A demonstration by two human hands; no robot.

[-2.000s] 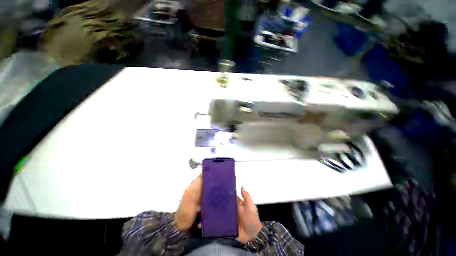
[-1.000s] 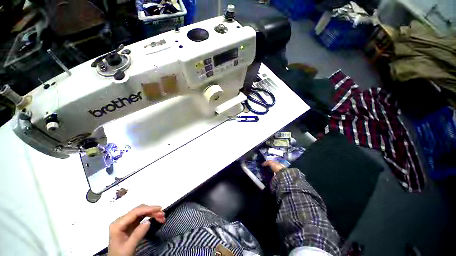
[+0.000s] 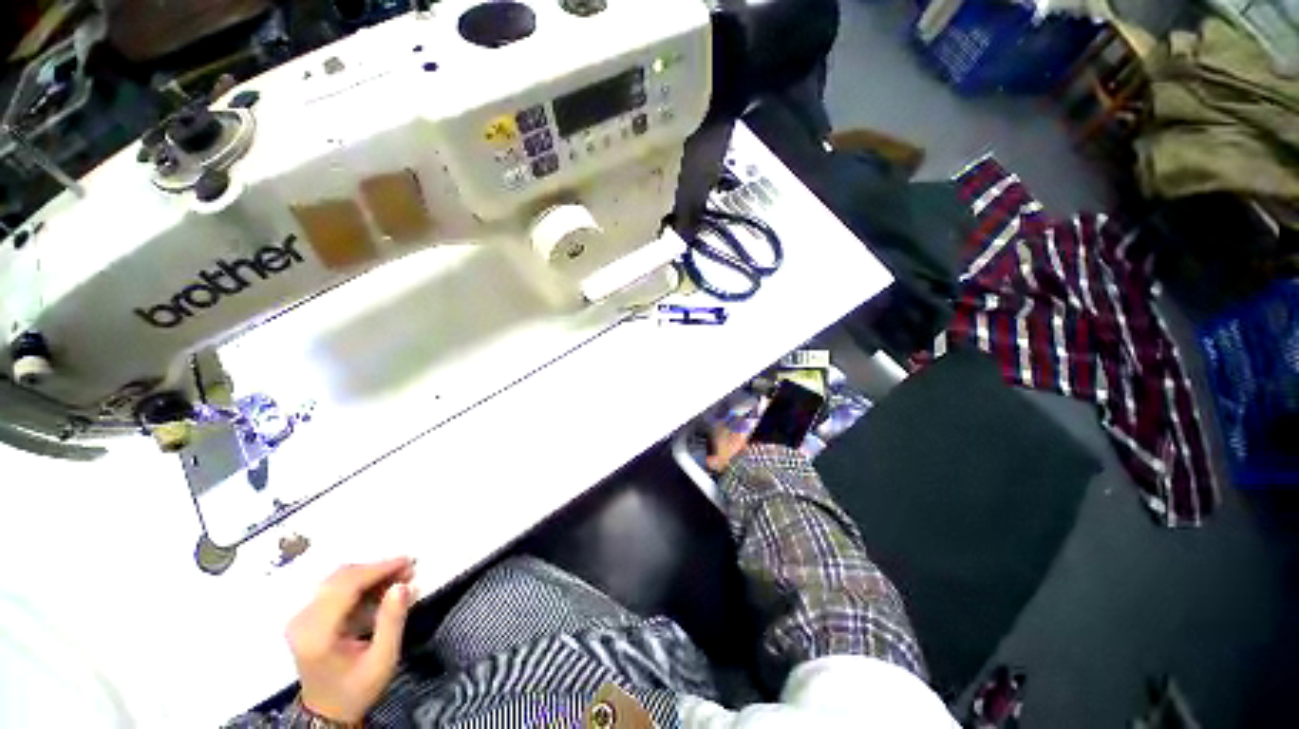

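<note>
My left hand [image 3: 349,638] is over the front edge of the sewing table, fingers loosely curled with a gap to the thumb; nothing shows in it. My right hand [image 3: 724,449] reaches down to a tray below the table's front edge, partly covered by its plaid sleeve. A dark smartphone [image 3: 786,415] is just beyond this hand, above other small items in the tray. Whether the fingers touch the phone cannot be seen. The white brother sewing machine [image 3: 428,185] stands on the table, its needle area [image 3: 257,425] lit.
Black-handled scissors [image 3: 734,257] and small snips [image 3: 694,315] lie at the table's right end. Dark green cloth [image 3: 955,499] hangs right of my right arm. Beyond it are a red checked garment [image 3: 1083,328] and a blue basket [image 3: 1261,392].
The phone was upright in both hands; it is now down at the tray by my right hand. The view has turned right. My left hand has left the phone and is beside the table edge.
</note>
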